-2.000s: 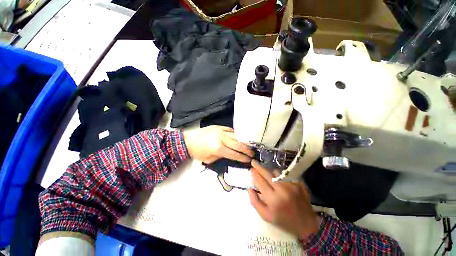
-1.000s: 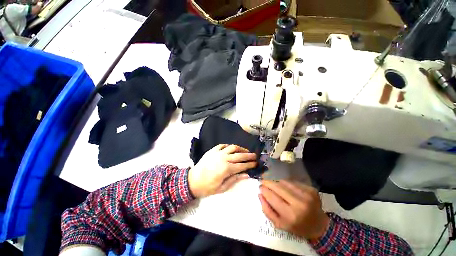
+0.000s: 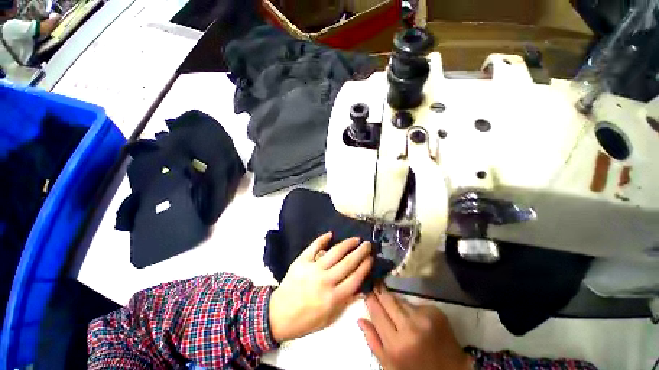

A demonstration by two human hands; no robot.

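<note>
A black cloth piece (image 3: 307, 220) lies flat at the left end of the cream-white sewing machine (image 3: 520, 144), its right edge at the presser foot (image 3: 390, 238). My left hand (image 3: 321, 289) lies flat on the cloth's lower part, fingers spread towards the needle area; it presses the cloth and does not grip it. My right hand (image 3: 412, 329) is just right of it, below the presser foot, slightly blurred, with its fingertips at the cloth's lower right edge. Whether the right fingers pinch the cloth is hidden. Another black piece (image 3: 520, 282) lies under the machine arm.
A stack of black pieces (image 3: 170, 227) with pale tags lies to the left. A dark grey cloth pile (image 3: 289, 130) is behind it, beside the machine head. A blue crate (image 3: 69, 209) stands at far left. Cardboard boxes (image 3: 506, 32) are behind. Part of a person (image 3: 25, 36) shows at top left.
The black cloth now lies spread out left of the presser foot. My left hand has moved onto it, away from the needle. My right hand has moved slightly lower. The view has also shifted.
</note>
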